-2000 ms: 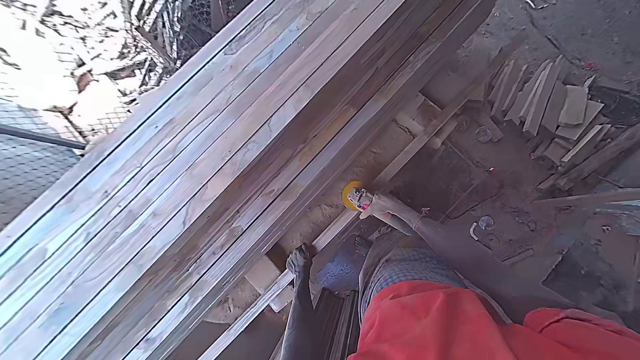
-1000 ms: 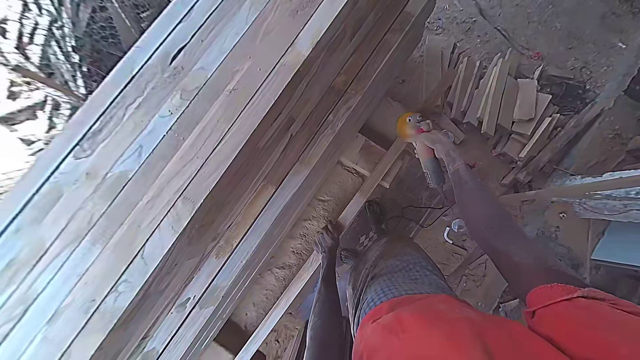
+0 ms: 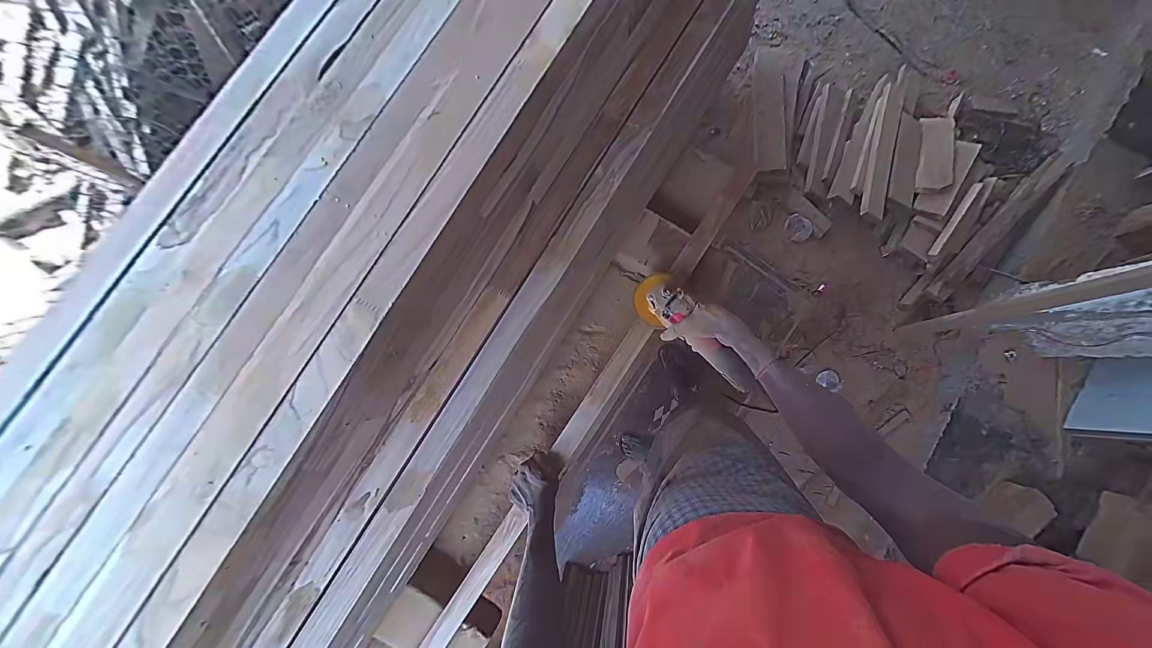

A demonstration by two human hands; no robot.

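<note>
My right hand (image 3: 706, 326) is closed around an angle grinder (image 3: 670, 304) with a round yellow disc. The disc lies over a long narrow wooden strip (image 3: 607, 382), which runs diagonally beside a large stack of planks. Lower down along the same strip, my left hand (image 3: 535, 481) grips it from above. The underside of the disc and its contact with the wood are hidden.
The stack of long planks (image 3: 387, 297) fills the left and middle. Wood offcuts (image 3: 886, 148) lie in a heap at the upper right. A cord (image 3: 756, 407) trails near the grinder. My feet stand close to the strip; a board (image 3: 1035, 301) juts in from the right.
Since one second ago, the grinder in my right hand has come back from beyond the strip's right side to over the strip. My left hand stays on the strip. The view has shifted.
</note>
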